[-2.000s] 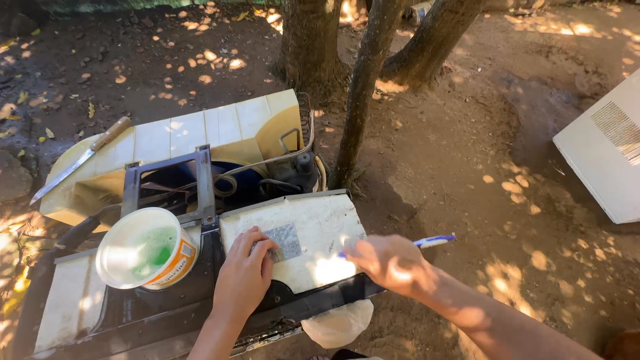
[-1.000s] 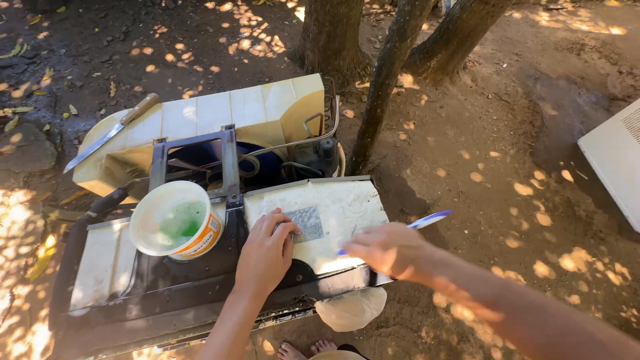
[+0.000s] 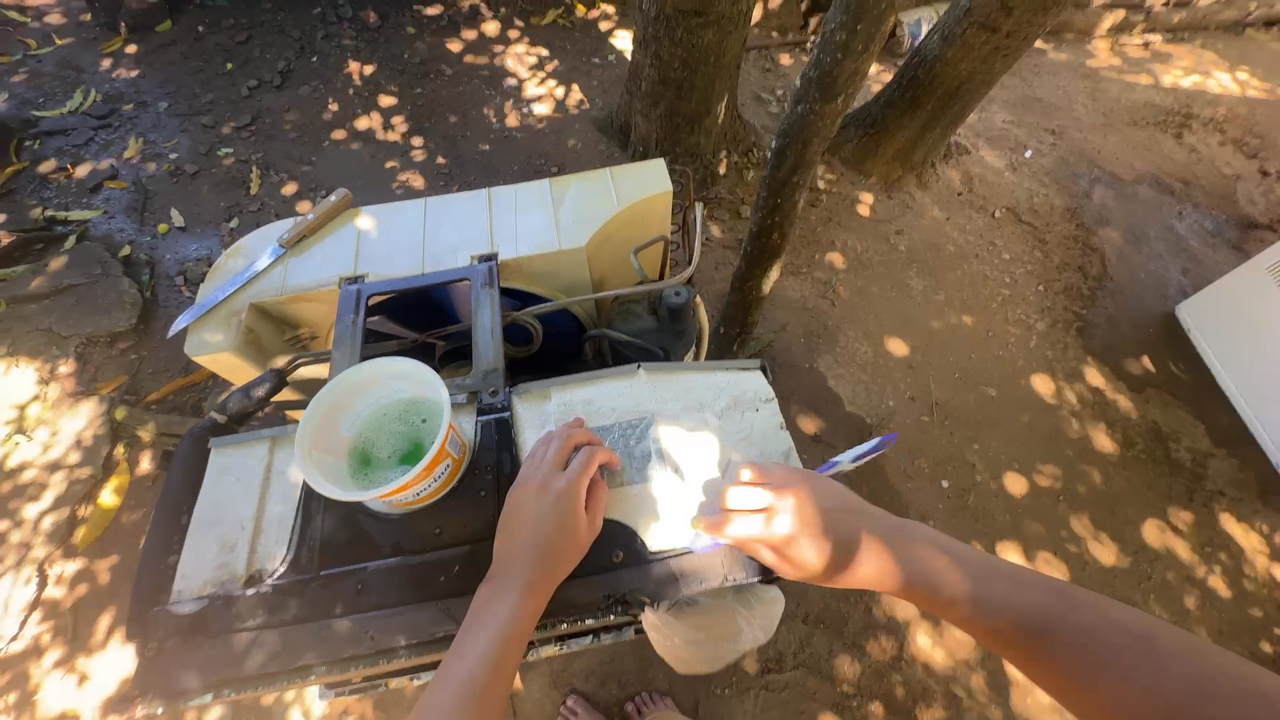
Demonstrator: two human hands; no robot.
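Observation:
My right hand grips a blue and white toothbrush, its handle sticking out past my fingers on the right. The brush end lies low over a white panel of an air conditioner unit, partly hidden by my fingers and strong glare. My left hand rests on the same panel with bent fingers, beside a grey foil-like patch. Left of it, a white plastic tub with an orange label holds green foamy liquid and stands on the black frame.
A knife with a wooden handle lies on a cream plastic housing. Behind the panel sit a compressor and bent tubes. Tree trunks rise beyond. A pale plastic bag hangs at the near edge; a white casing stands far right.
My right hand has shifted slightly over the panel with the toothbrush still in it. My left hand stays by the grey patch.

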